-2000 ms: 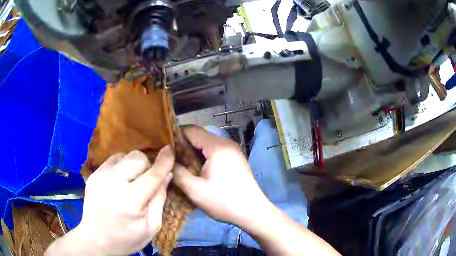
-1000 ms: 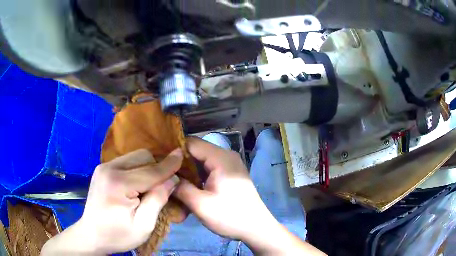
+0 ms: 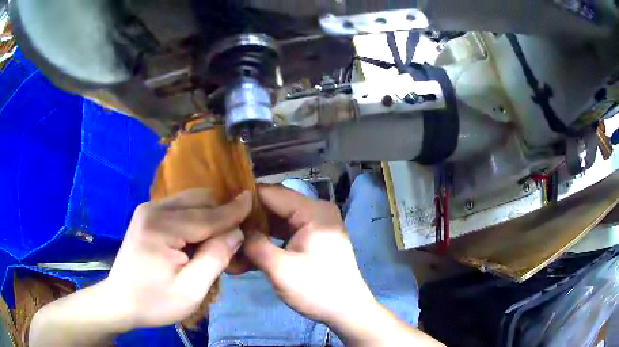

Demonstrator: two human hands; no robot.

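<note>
A floppy orange-brown workpiece (image 3: 200,162) hangs from the needle area at the left end of the grey cylinder arm (image 3: 373,139). Its smooth side faces me, and a narrow edge runs down its right side. My left hand (image 3: 180,247) pinches the workpiece near that edge, a little below the machine. My right hand (image 3: 305,247) pinches the same edge from the right, close to my left fingertips. A fuzzy part shows below my left hand. The ribbed tension knob (image 3: 248,105) hides part of the needle area.
Tall blue bins (image 3: 41,162) stand at left, with brown pieces (image 3: 41,295) in the lower one. A pale machine table (image 3: 414,217) with a red-handled tool (image 3: 442,220) is at right. Clear plastic (image 3: 577,298) lies at lower right. My denim-clad lap (image 3: 380,251) is below.
The workpiece's fed edge has shortened between the machine and my hands, and less of the fuzzy lower part shows. Both hands keep their pinch. The view has shifted, showing more of the machine head.
</note>
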